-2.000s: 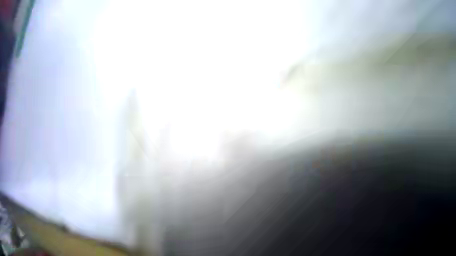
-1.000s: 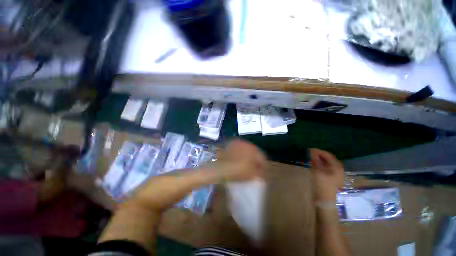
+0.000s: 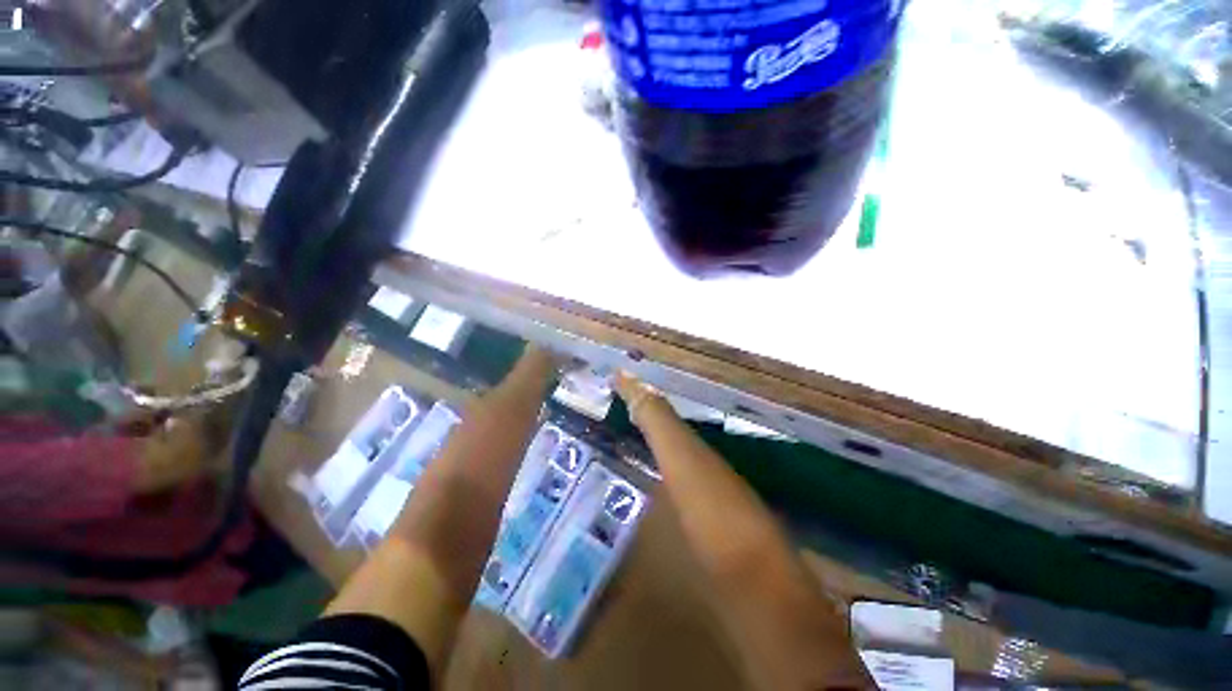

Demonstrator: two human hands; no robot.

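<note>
Both forearms reach forward to the green belt under the raised shelf's edge. My left hand (image 3: 532,367) is at the left of a small white pack (image 3: 585,393) on the belt, its fingers mostly hidden at the shelf edge. My right hand (image 3: 640,398) is at the pack's right side, small and partly hidden. I cannot tell whether either hand grips it. Clear trays (image 3: 578,559) with blue patches and dark round parts lie in a slanting row on the cardboard, partly behind my left forearm.
A cola bottle (image 3: 757,176) with a blue label stands on the white shelf (image 3: 1000,297) above. A black hanging thing (image 3: 318,230) is at left. More white packs (image 3: 439,328) are on the belt (image 3: 865,506). A white paper or carton (image 3: 899,645) lies at lower right. Another person's red clothing shows at left.
The view has shifted and the bottle looks much larger. Both hands have moved forward to the belt. The white paper that hung from my left hand no longer shows there.
</note>
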